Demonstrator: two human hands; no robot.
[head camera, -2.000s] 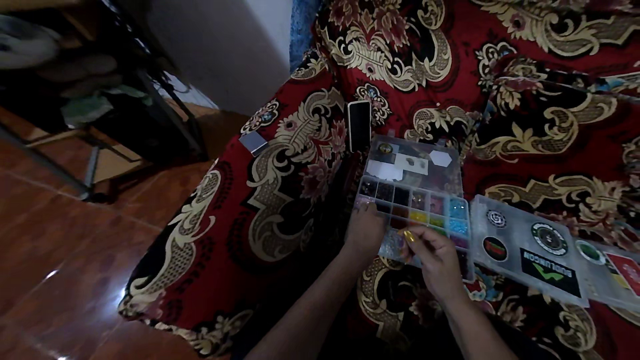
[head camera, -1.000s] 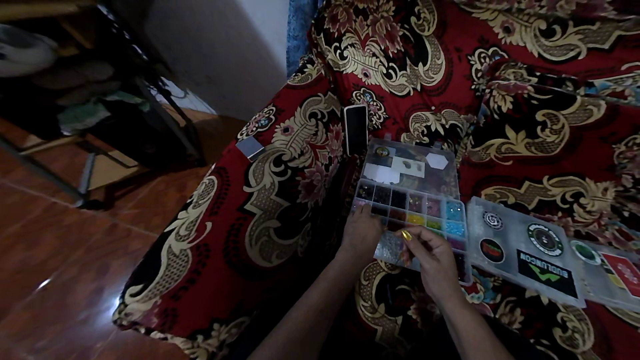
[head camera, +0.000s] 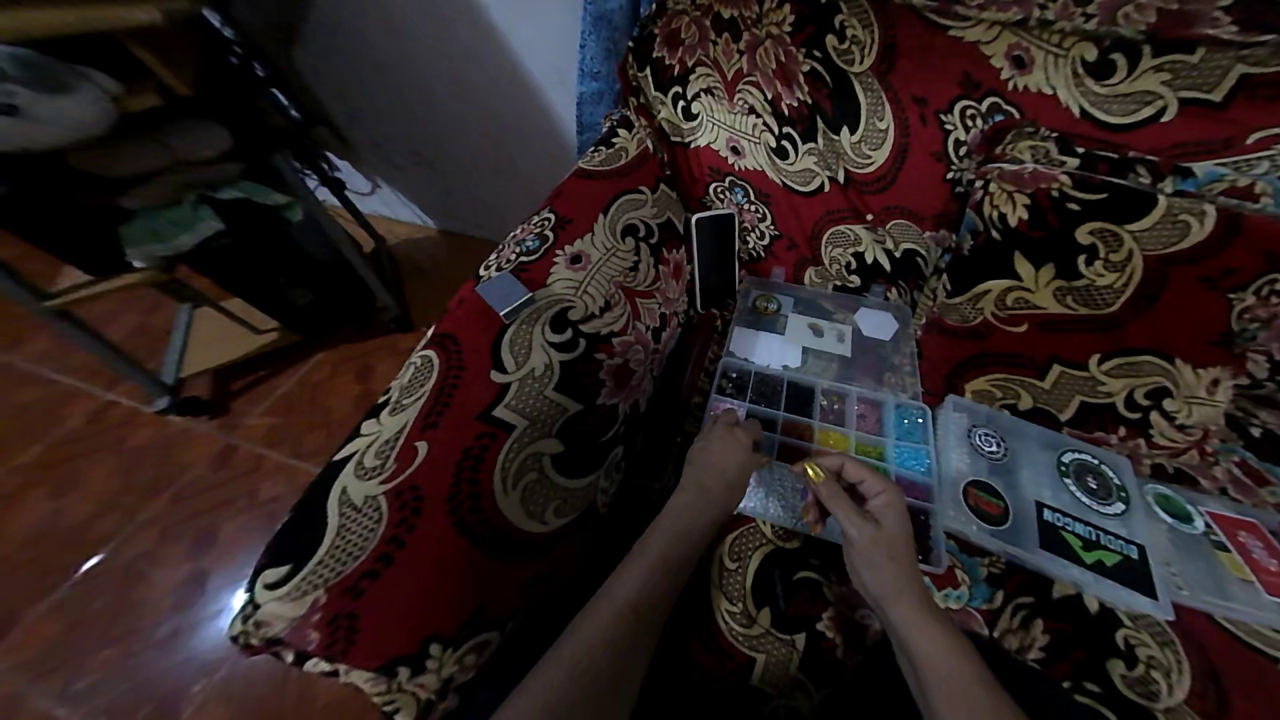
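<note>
An open clear plastic compartment box (head camera: 937, 500) lies on the sofa, its sections filled with beads in several colours. My left hand (head camera: 722, 455) is over the box's left side, fingertips down at a compartment of pale pink beads (head camera: 724, 408); whether they pinch a bead is hidden. Over the lower middle compartments is my right hand (head camera: 858, 492), thumb and forefinger pinched together, the thumbnail shiny gold. Something small and dark hangs below its fingers, too blurred to name. Clear beads (head camera: 775, 495) fill a compartment between the hands. The raised lid (head camera: 890, 365) holds stickers and pieces of paper.
Right of the box lie two closed clear plastic cases (head camera: 1020, 535) (head camera: 1205, 575) with stickers. A smartphone (head camera: 714, 260) leans behind the box's left corner. On the sofa arm rests a small grey square object (head camera: 506, 296). A shelf rack (head camera: 180, 345) stands at the left on the tiled floor.
</note>
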